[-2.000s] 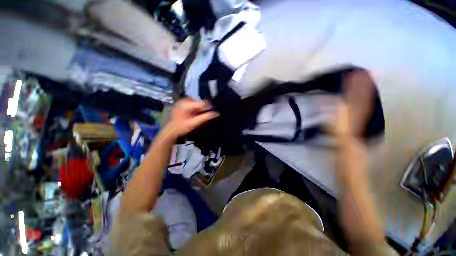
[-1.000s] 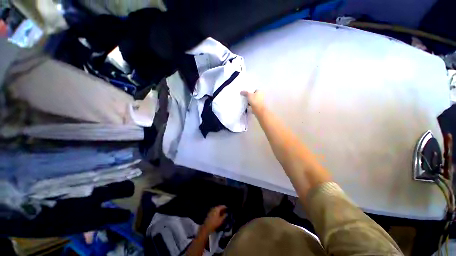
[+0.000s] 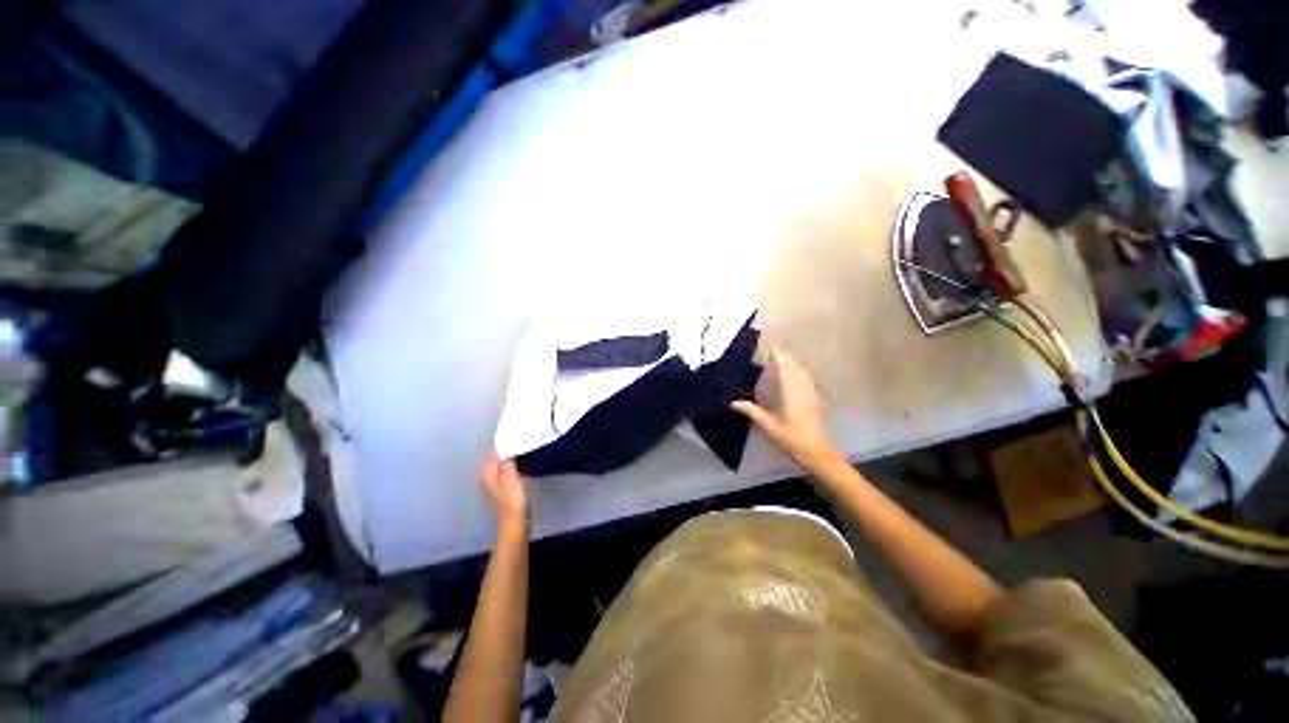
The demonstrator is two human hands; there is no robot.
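Note:
A black-and-white garment piece (image 3: 608, 410) lies on the pale pressing table (image 3: 467, 254) near its front edge, partly folded, with a black band along the near side and a black strip across the white. My left hand (image 3: 506, 487) grips its lower left corner, fingers partly hidden by the cloth. My right hand (image 3: 795, 410) is at its right end, with thumb and fingers around the bunched black cloth. The steam iron (image 3: 944, 257) stands untouched on the table to the right, with a reddish-brown handle.
A loose black square (image 3: 1035, 134) lies at the table's back right, beside heaped scraps (image 3: 1180, 156). Yellow and pale hoses (image 3: 1117, 459) run from the iron over the right edge. Folded layers (image 3: 184, 622) are at lower left. A long dark roll (image 3: 311, 184) lies beyond the table's left edge.
The view has swung right. My left hand has come up from below the table to the cloth's left corner. A black-and-white piece now lies nearer me, between both hands.

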